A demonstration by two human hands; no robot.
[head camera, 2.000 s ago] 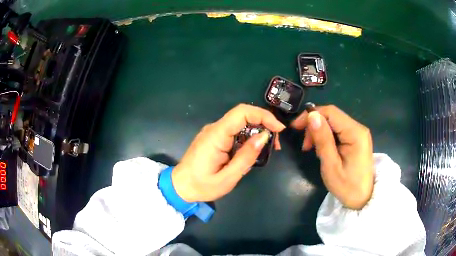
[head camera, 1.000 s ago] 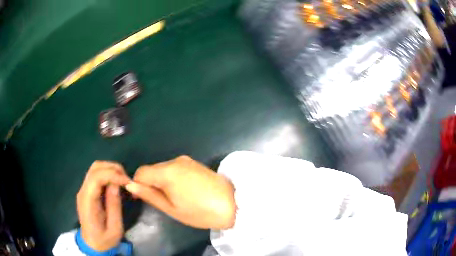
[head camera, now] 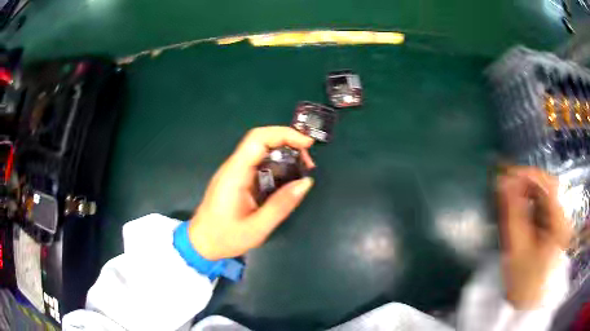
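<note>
My left hand (head camera: 249,194) wears a blue wrist strap (head camera: 204,255) and grips an open watch housing (head camera: 279,171) between thumb and fingers, its inside facing up. Two more open housings lie on the green mat just beyond it: one (head camera: 314,121) near my left fingertips, the other (head camera: 344,88) farther back and to the right. My right hand (head camera: 530,213) is at the right, beside the clear trays. It is blurred; a dark shape shows near its fingertips, and I cannot tell whether it holds anything.
The black press fixture (head camera: 65,142) stands along the left, with a metal latch (head camera: 81,205) on its edge and a grey screen (head camera: 44,212) at a station. Stacked clear blister trays (head camera: 527,84) with orange tails stand at the right. Worn yellow tape (head camera: 327,38) edges the mat's back.
The view swung right toward the trays, then back left. My right hand has moved away from my left hand to the right side. My left hand still holds the housing.
</note>
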